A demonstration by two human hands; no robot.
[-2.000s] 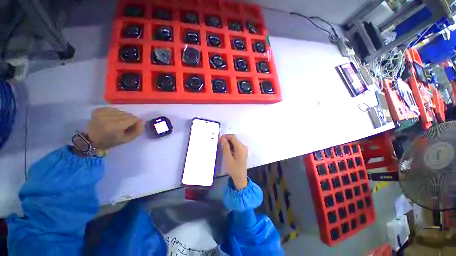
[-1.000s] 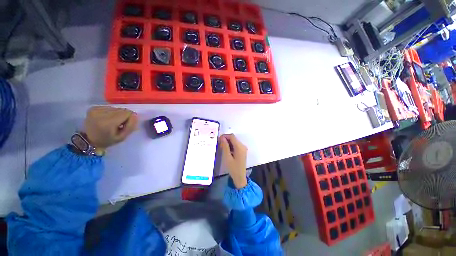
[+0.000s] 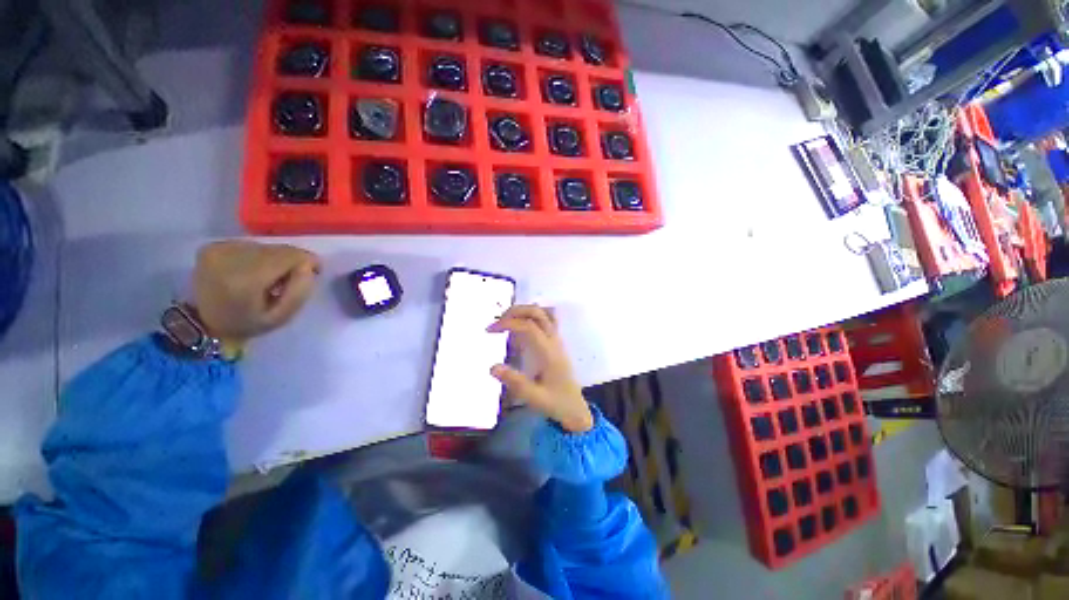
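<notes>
A smartphone (image 3: 464,352) lies on the white bench with a bright white screen. A smartwatch unit (image 3: 375,288) lies to its left, screen up, with a lit white square. My right hand (image 3: 537,361) is over the phone's right edge, thumb and fingers apart, fingertips at the screen, holding nothing. My left hand (image 3: 250,287) rests on the bench left of the watch, fingers curled, not touching it; nothing shows in it. A red compartment tray (image 3: 451,220) with dark watch units in its pockets lies behind them.
A second red tray (image 3: 750,463) with watch units is lower right, beyond the bench edge. A small framed device (image 3: 830,176) and a pale grey block with a cable (image 3: 887,265) lie at the bench's right end. A fan (image 3: 1020,381) stands far right. A black cable runs along the back.
My right hand has moved left from beside the phone onto its edge, and its fingers have spread. My left hand has drawn back slightly from the watch. The phone's screen content has changed.
</notes>
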